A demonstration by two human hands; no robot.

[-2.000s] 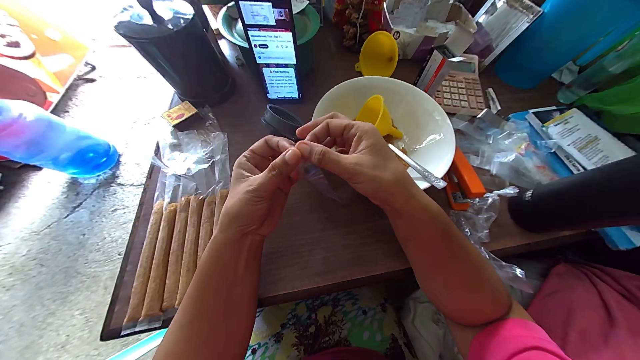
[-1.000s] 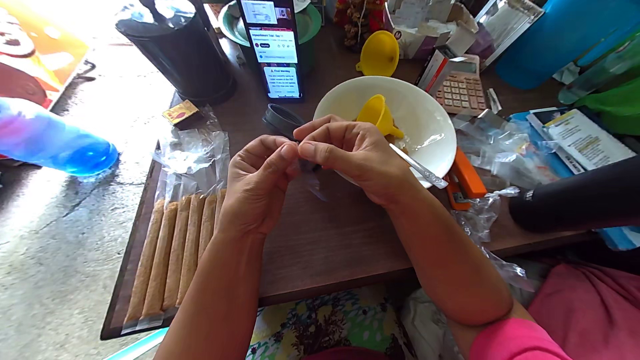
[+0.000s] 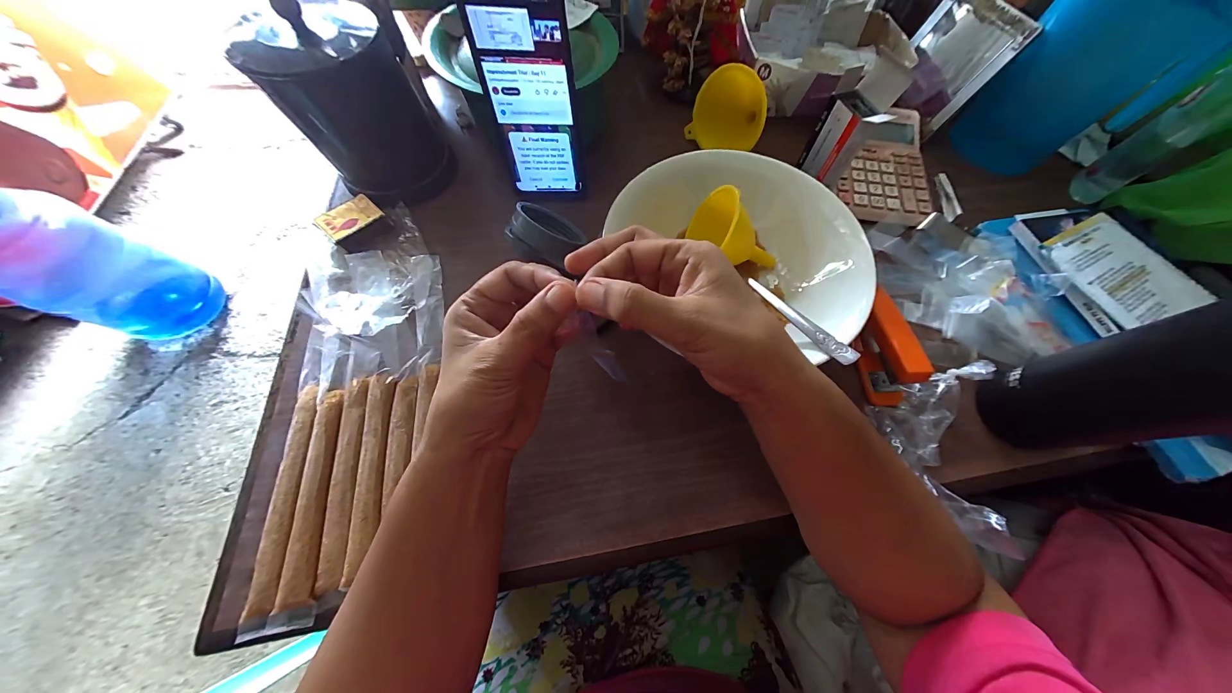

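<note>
My left hand (image 3: 510, 356) and my right hand (image 3: 674, 308) meet above the table, thumbs and fingertips pinching a thin clear plastic bag (image 3: 602, 351), part of which hangs below them. The fingers hide most of it. Behind my right hand is a white bowl (image 3: 818, 212) holding a yellow funnel (image 3: 722, 223) and a metal spoon (image 3: 808, 322). A dark round lid or cup (image 3: 544, 231) lies just beyond my fingertips. To the left of my left hand, several long plastic tubes filled with brown powder (image 3: 337, 481) lie side by side, their upper ends unfilled.
Around the brown table (image 3: 635, 472) stand a black pitcher (image 3: 337, 96), a phone (image 3: 534, 96), a second yellow funnel (image 3: 729, 106) and a pink calculator (image 3: 885, 178). A matchbox (image 3: 348, 218) lies left; an orange stapler (image 3: 895, 342), crumpled plastic (image 3: 962, 298) and a black bottle (image 3: 1107, 375) are right.
Both hands remain together over the table, still pinching the plastic. The fingers have shifted slightly, and the hanging piece of plastic has changed its shape.
</note>
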